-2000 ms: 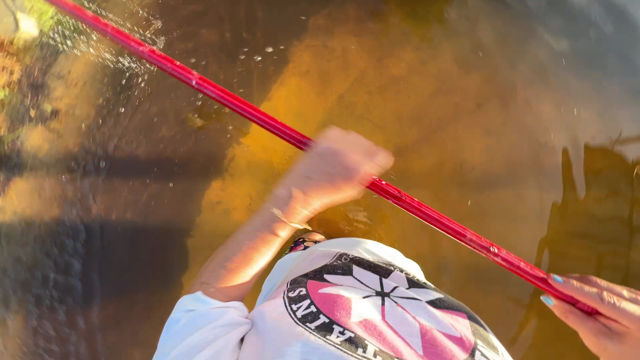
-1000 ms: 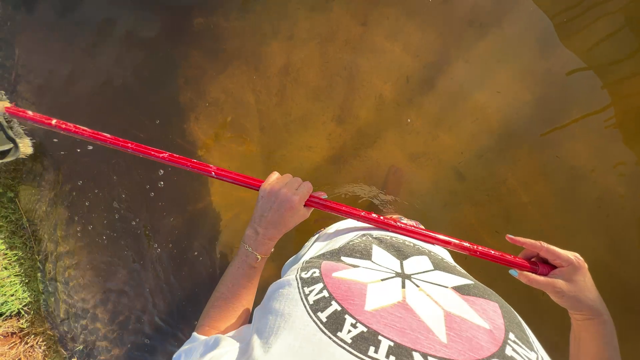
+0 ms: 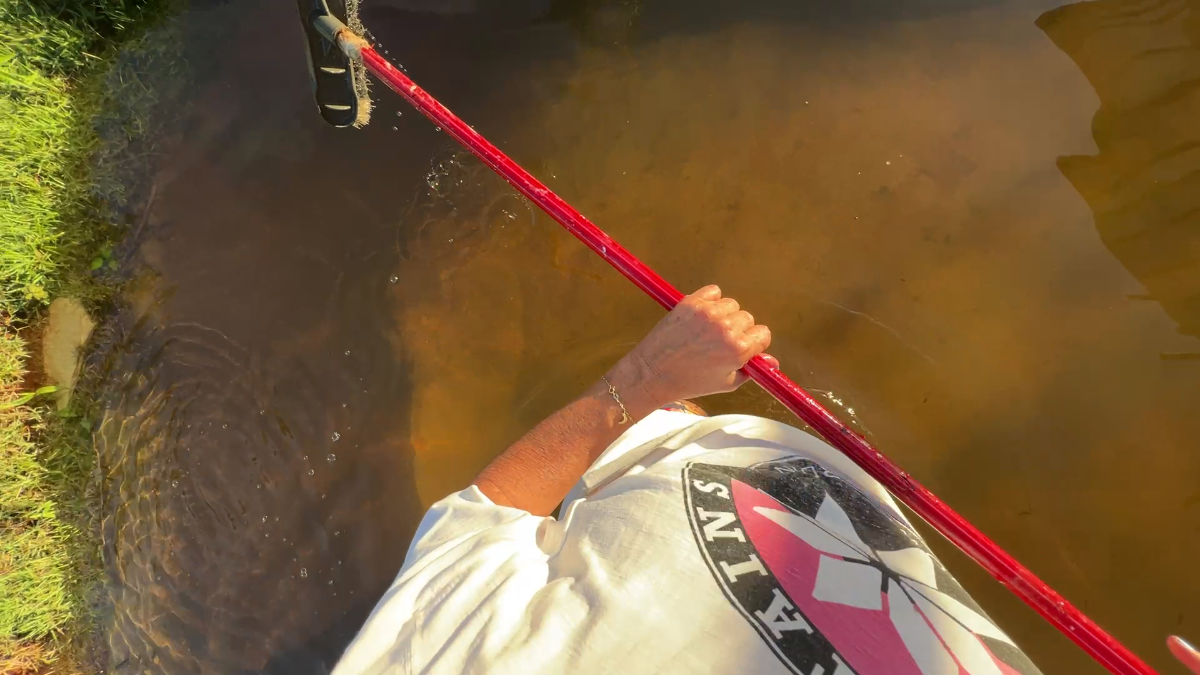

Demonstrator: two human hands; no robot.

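My left hand [image 3: 703,345] is closed around the middle of a long red pole [image 3: 572,220], which runs from the upper left to the lower right. A dark brush head [image 3: 333,80] with pale bristles is fixed to the pole's far end, above the water. Of my right hand [image 3: 1183,652] only a fingertip shows at the lower right edge, beside the pole's near end; whether it touches the pole is hidden. The white printed T-shirt on my body lies below my left forearm.
Shallow brown water [image 3: 844,216] surrounds me, with ripples at the lower left. A grassy bank [image 3: 37,206] runs down the left side, with a pale stone [image 3: 66,347] at its edge. Dark reflections lie on the water at the upper right.
The pole now slants more steeply than one second ago, its brush end farther up and right. My right hand, in full view then at the near end, has moved almost out of the picture.
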